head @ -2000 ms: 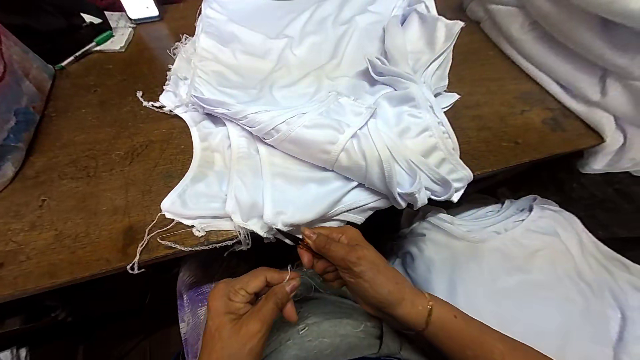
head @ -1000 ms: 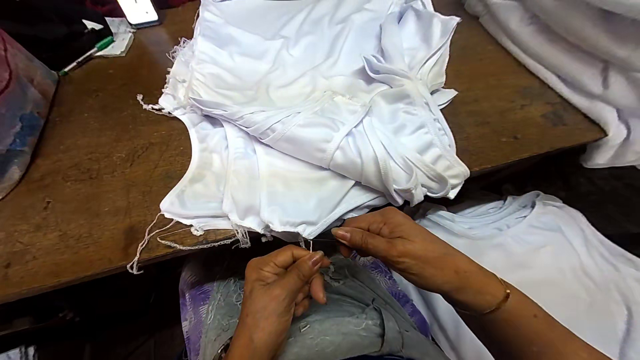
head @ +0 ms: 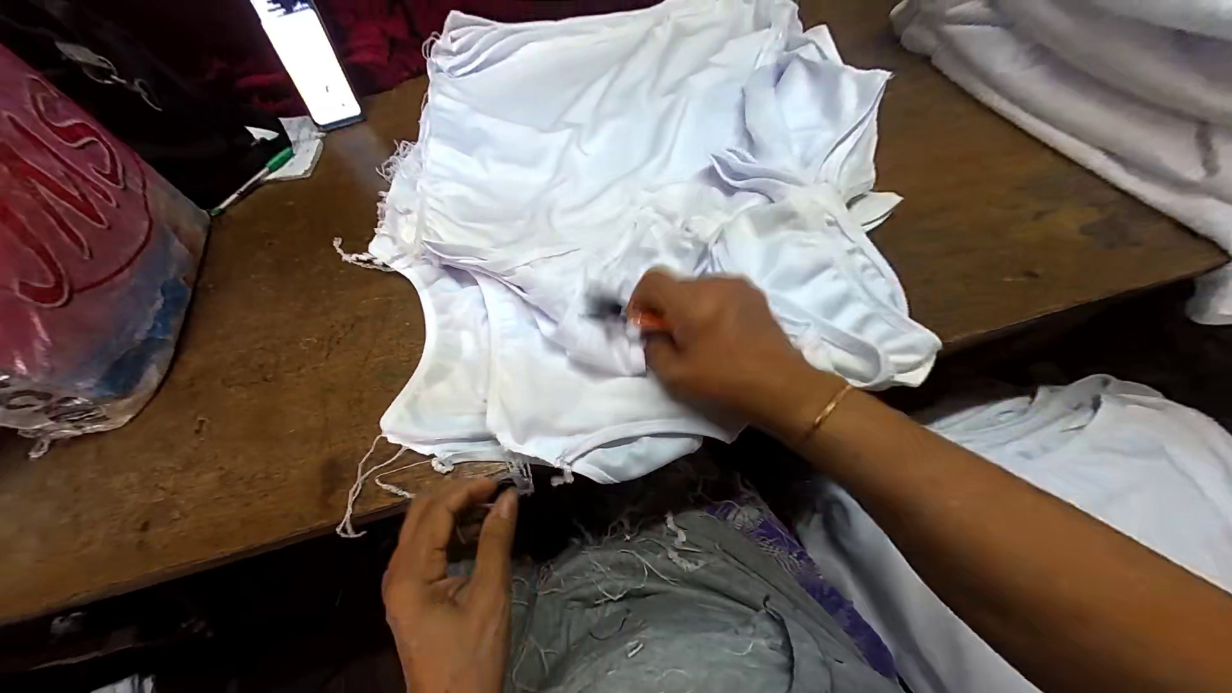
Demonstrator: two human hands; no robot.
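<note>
A pile of white garments [head: 568, 144] with bound edges lies on the wooden table, loose thread ends [head: 361, 491] hanging at its lower left. Over the middle of the pile, my right hand [head: 717, 337] is closed on a small blurred tool [head: 650, 320] with an orange part and a dark tip; white fabric is bunched beside it. My left hand [head: 452, 577] is at the table's front edge, just below the hem, thumb and forefinger curved toward each other near some threads. Whether anything is between those fingertips cannot be told.
More white cloth [head: 1088, 106] is heaped at the table's [head: 279, 385] right. White garments [head: 1107, 472] lie lower right. A red plastic bag [head: 77, 241], a lit phone [head: 308, 63] and a green-capped pen [head: 252, 181] are on the left. Grey cloth [head: 664, 597] with thread scraps covers my lap.
My hands, close together below the hem earlier, have parted. The right one has moved up onto the pile, and a front layer of the garments is shifted. The left one has moved left.
</note>
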